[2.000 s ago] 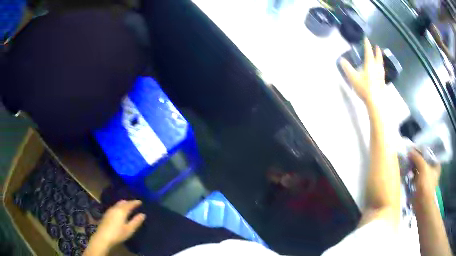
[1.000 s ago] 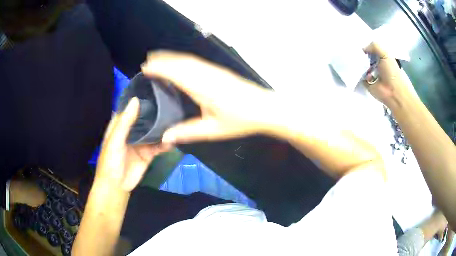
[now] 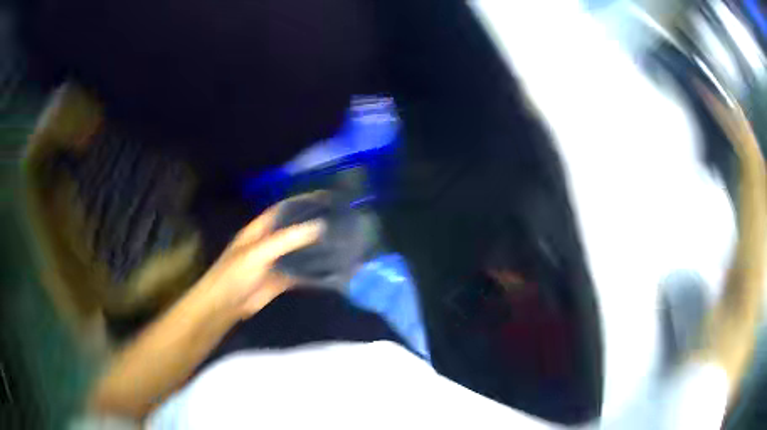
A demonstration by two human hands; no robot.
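Observation:
The picture is strongly blurred. My left hand (image 3: pixel 256 260) grips a dark grey plastic housing (image 3: pixel 328 243) above my lap, with fingers over its near side. The inside of the housing is too blurred to read. A bare forearm (image 3: pixel 748 210) with a white sleeve runs up the right edge beyond the white bench top; it may be my right arm, but the blur hides whose it is and whether its hand holds anything.
An open cardboard carton (image 3: pixel 55 243) with dark housings inside stands on the floor at left. A blue stool (image 3: pixel 370 134) and a light blue plastic thing (image 3: pixel 391 294) are near my knees. The white bench (image 3: pixel 622 218) runs along the right. A dark-clothed body fills the top left.
The view has swung, bringing the carton higher. Two hands were around the housing; now only my left hand holds it, and my right hand has left it.

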